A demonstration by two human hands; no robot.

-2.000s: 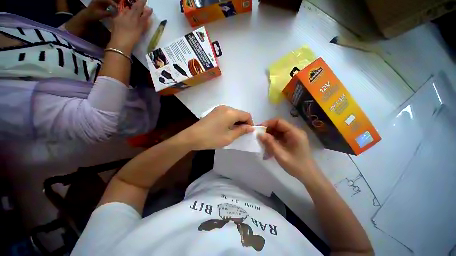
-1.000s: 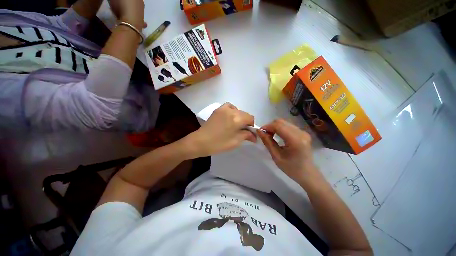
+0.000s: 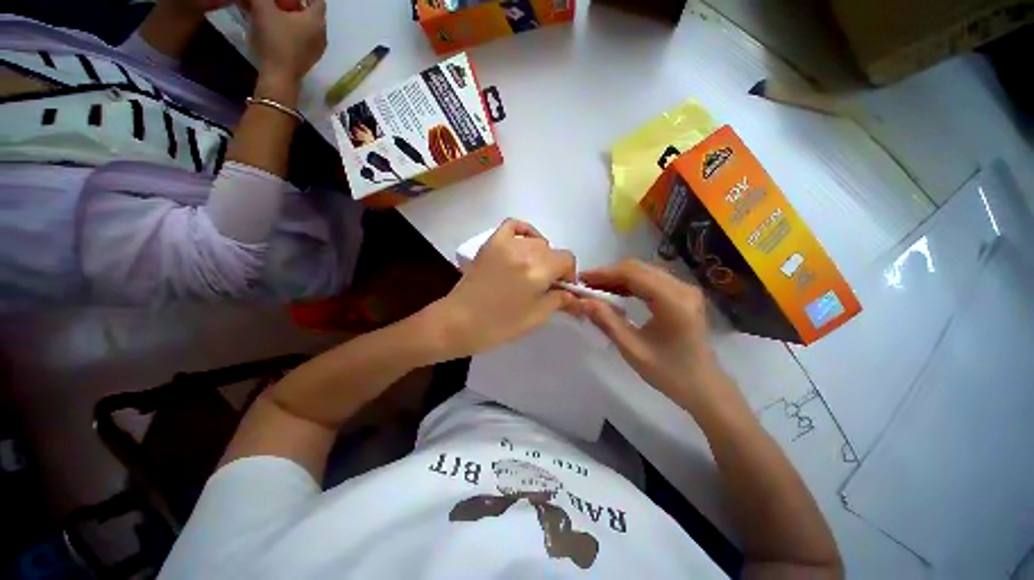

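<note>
A white sheet [image 3: 533,368] hangs bent below my hands at the table's near edge, and part of it shows left of my left hand. My left hand [image 3: 513,281] is bare and grips the sheet with its fingers curled. My right hand [image 3: 652,317] pinches the sheet's folded edge between thumb and fingers, its fingertips close to those of my left hand. Whether a small sticker lies between the fingertips cannot be told. An orange and black retail box [image 3: 771,244] lies just beyond my right hand, its "12V" side up.
A yellow paper scrap [image 3: 652,159] lies behind the box. Another retail box [image 3: 414,130] lies at the left, and one more [image 3: 493,20] at the top. A thin yellow-green stick [image 3: 357,77] lies near a person's bare arm. A brown carton [image 3: 930,34] stands top right; shiny sheets [image 3: 964,374] lie right.
The white sheet was flatter between my hands and is now folded to a narrow edge at my fingertips. The other person's hand at the left has moved.
</note>
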